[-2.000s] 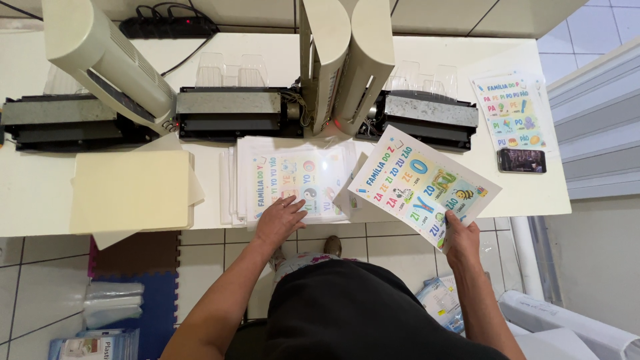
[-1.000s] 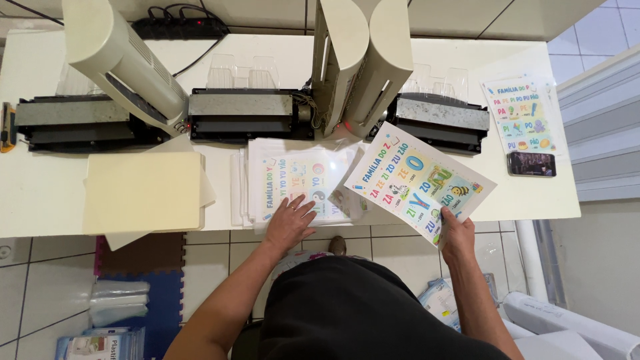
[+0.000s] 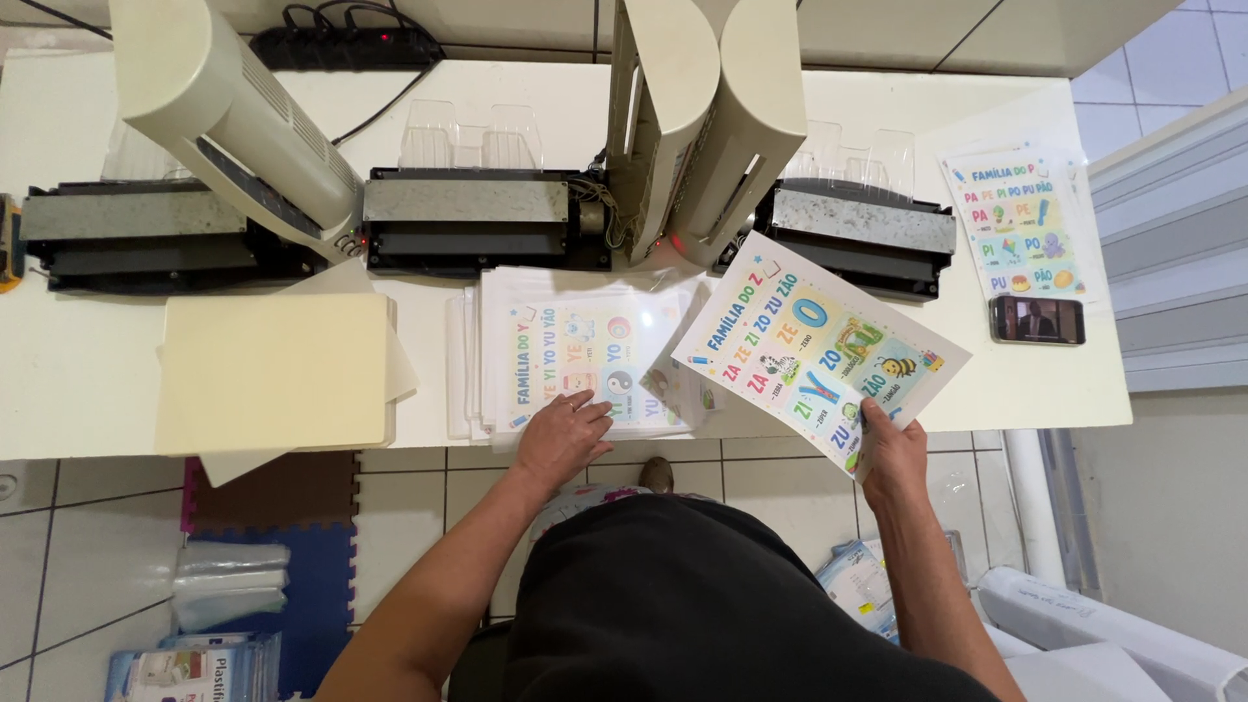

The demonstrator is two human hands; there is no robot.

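Observation:
My right hand [image 3: 892, 453] grips the lower right edge of a colourful printed syllable sheet [image 3: 780, 336], thumb on top, tilted over the table's front. A grey translucent sheet [image 3: 682, 336] lies partly beneath it. My left hand [image 3: 565, 439] rests with fingers spread on a stack of printed sheets in clear plastic [image 3: 561, 336]. Behind the stack stand laminating machines with their covers off [image 3: 487, 239], [image 3: 858, 229]. Left of the stack lies a pile of cream sheets [image 3: 278, 370]. Another printed sheet [image 3: 1019, 219] lies at the far right.
A third opened machine [image 3: 136, 234] is at the left. Upright beige covers [image 3: 234, 127] stand among the machines. A power strip [image 3: 346, 47] lies at the back. A phone [image 3: 1036, 320] sits on the right. Below are foam mats [image 3: 283, 570], plastic packs [image 3: 229, 575] and white rolls [image 3: 1111, 624].

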